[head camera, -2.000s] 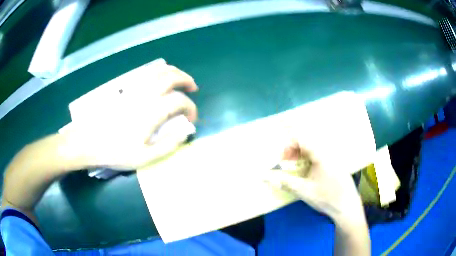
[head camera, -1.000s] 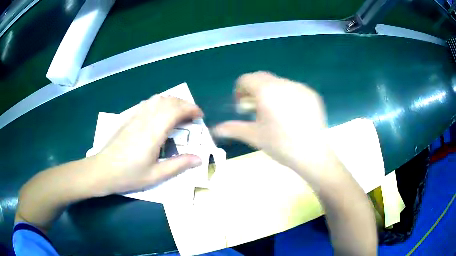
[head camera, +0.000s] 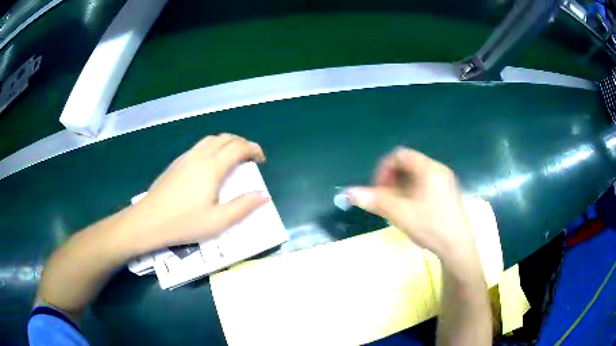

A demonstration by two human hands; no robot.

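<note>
My left hand (head camera: 202, 192) lies over a small stack of flat white hang-tab boxes (head camera: 253, 226) on the dark-green worktop, its thumb and fingers on the top box. Dark printed shapes show at the stack's lower left. My right hand (head camera: 425, 203), slightly blurred, is raised to the right of the boxes with a tiny pale seal sticker (head camera: 342, 200) at the thumb tip. Whether the fingers pinch it is hard to tell. The pale-yellow sticker sheets (head camera: 331, 290) lie below, partly under my right wrist.
A white side rail (head camera: 284, 88) separates the worktop from the green belt. A thick white diverter bar (head camera: 105, 74) angles across the belt at left. A grey support bracket (head camera: 510, 40) is at upper right. Yellow waste liner (head camera: 513, 301) hangs at the bench edge. A printed box (head camera: 20, 81) lies far left.
My right hand has moved right, away from the boxes; a pale sticker now shows at its thumb. The boxes now lie in a tidier stack, with a plainer white face on top.
</note>
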